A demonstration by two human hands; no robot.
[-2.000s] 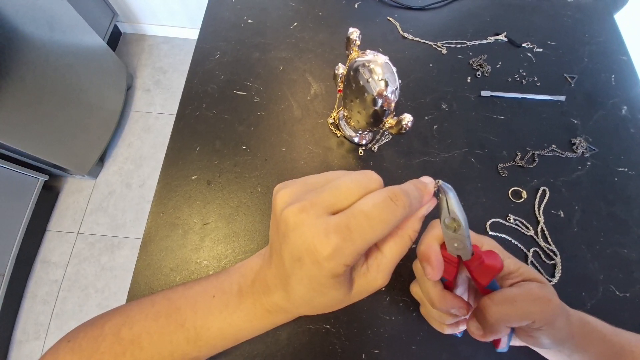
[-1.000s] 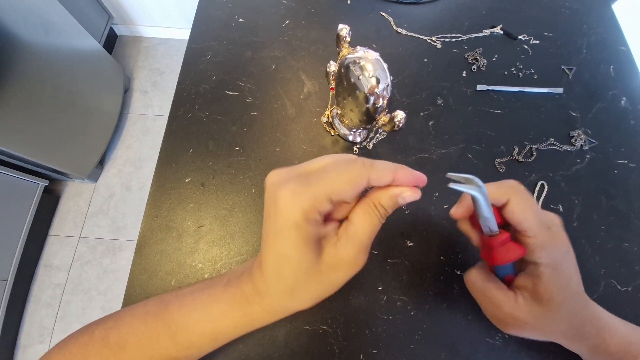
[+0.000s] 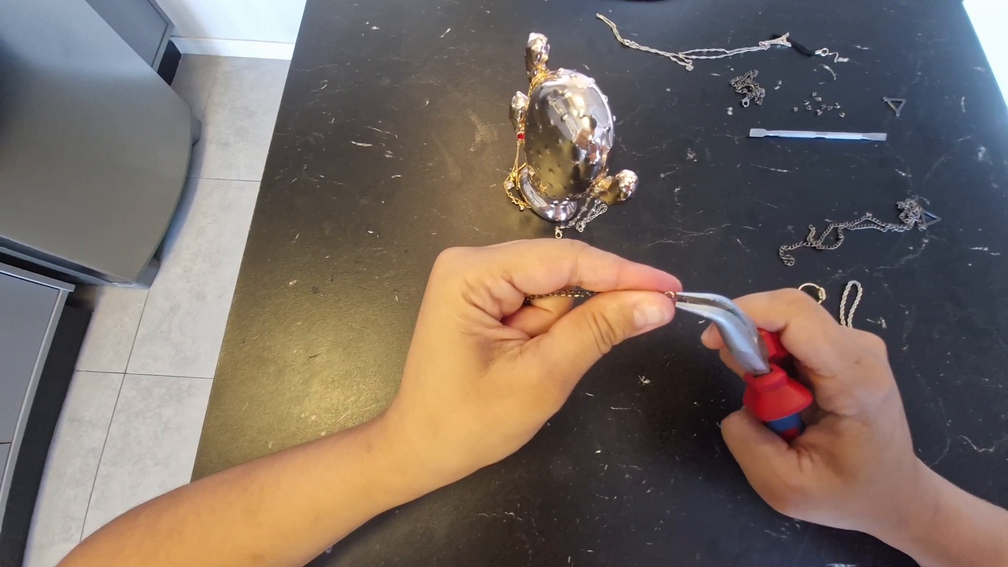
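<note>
My left hand (image 3: pixel 528 346) pinches the end of a fine chain (image 3: pixel 563 295) between thumb and forefinger; part of the chain shows across the curled fingers. A tiny ring or link (image 3: pixel 671 296) sits at the fingertips. My right hand (image 3: pixel 835 409) grips bent-nose pliers (image 3: pixel 736 335) with red and blue handles, their tips touching or very close to that ring. Whether the jaws clamp it cannot be told. Beyond my left hand stands a shiny metallic cactus-shaped ornament (image 3: pixel 571 130) with thin chains draped on its left side and base.
On the black tabletop (image 3: pixel 354 276) at the right lie a flat metal tool (image 3: pixel 819 135), a dark chain (image 3: pixel 846 228), a small chain heap (image 3: pixel 746 88), a triangular pendant (image 3: pixel 894 105), a gold-coloured ring (image 3: pixel 811 292) and a silver rope chain (image 3: pixel 850 303). A longer necklace (image 3: pixel 709 53) lies at the back.
The pliers were at my left fingertips two seconds back, stood apart with jaws parted one second back, and are now back at the fingertips. The chain in my left hand has come into view.
</note>
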